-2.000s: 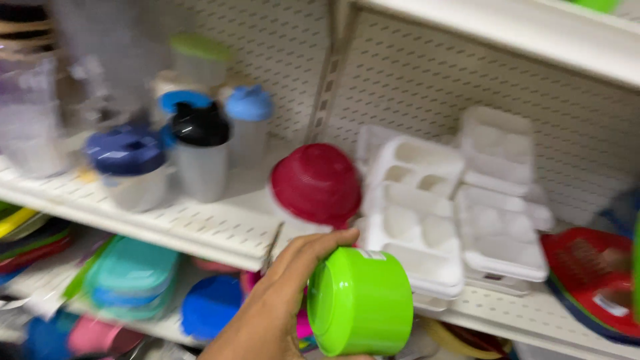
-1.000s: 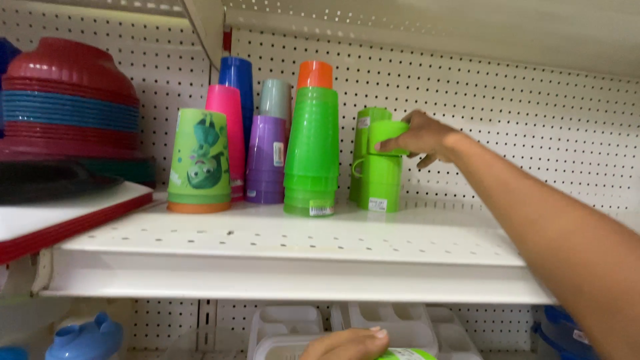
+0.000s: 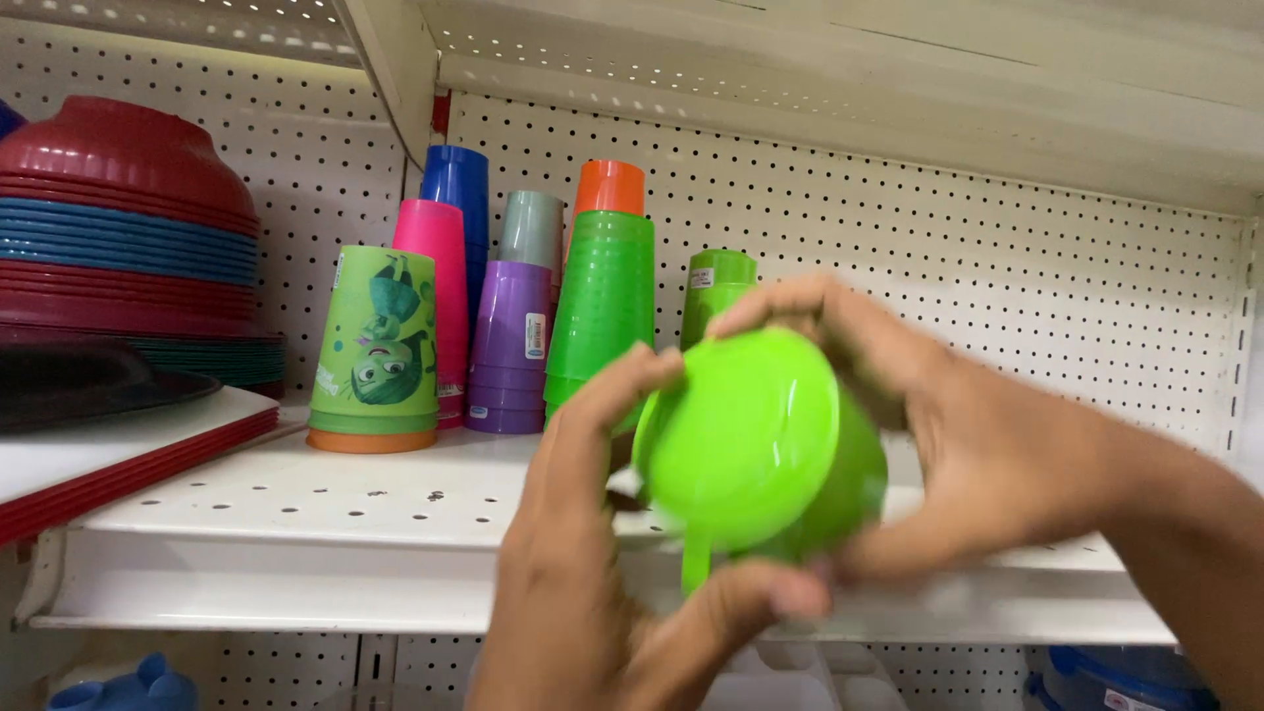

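Observation:
Between my two hands, in front of the shelf edge, is a lime green plastic cup (image 3: pixel 741 444), tilted and blurred, its round face toward me and a thin handle or tab hanging below. My left hand (image 3: pixel 602 553) grips it from the left, thumb underneath. From the right, my right hand (image 3: pixel 938 444) has its fingers over the top and its thumb below. Behind them, a stack of green plastic mugs (image 3: pixel 719 276) stands on the shelf, partly hidden by my right hand. Left of it rises a tall stack of green cups (image 3: pixel 602 306) with an orange one on top.
A white metal shelf (image 3: pixel 296 573) with a raised front lip runs across. A printed green cup stack (image 3: pixel 375 346), a pink stack (image 3: pixel 434 296) and a purple stack (image 3: pixel 509 346) stand left of centre. Red and blue bowls (image 3: pixel 128 217) are piled far left, above white trays (image 3: pixel 128 444).
My right hand has left the green mugs on the shelf and come to the green cup. My left hand has risen from the bottom edge with green plastic in its grip.

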